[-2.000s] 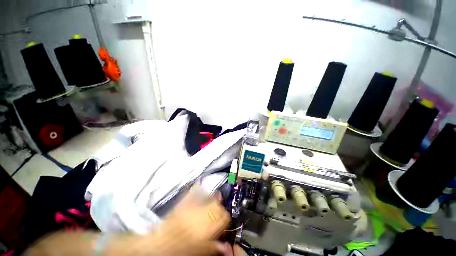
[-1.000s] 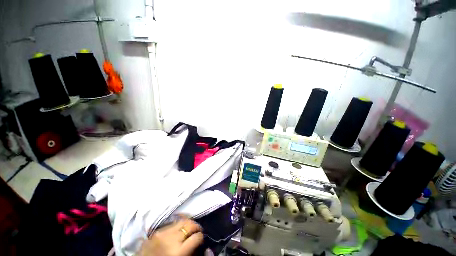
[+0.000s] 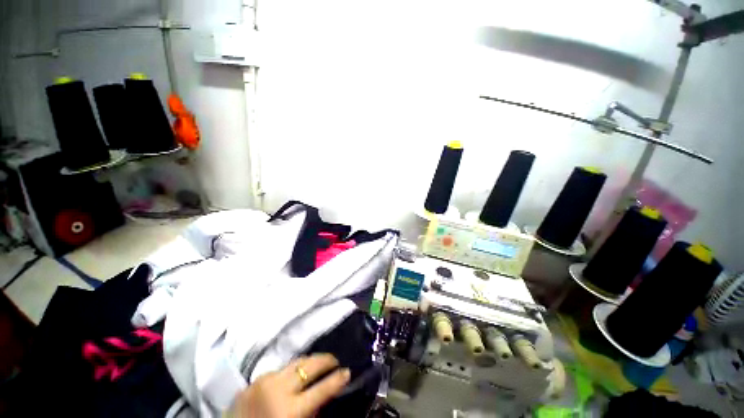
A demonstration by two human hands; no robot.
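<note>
The garment lies in a soft heap left of the overlock machine [image 3: 481, 371], with a wide white panel [image 3: 236, 314], a black panel [image 3: 347, 347] at the needle area [image 3: 394, 331], and a small pink patch [image 3: 330, 250]. My left hand [image 3: 290, 390], with a ring on one finger, lies on the white and black cloth at the bottom centre, fingers towards the needle area. Its lower part is cut off by the picture's edge. Whether it grips the cloth cannot be told. My right hand is not in view.
Black thread cones [image 3: 564, 208] stand behind and right of the machine. The control panel [image 3: 477, 245] sits on top. More black and pink cloth [image 3: 122, 355] lies at the left. A second machine's cones [image 3: 77, 122] stand at the far left. Dark cloth [image 3: 661, 405] lies at the lower right.
My left hand has moved away from the needle area, and its fingers are now more spread on the cloth. More of the black panel shows beside the needle. The camera view has shifted.
</note>
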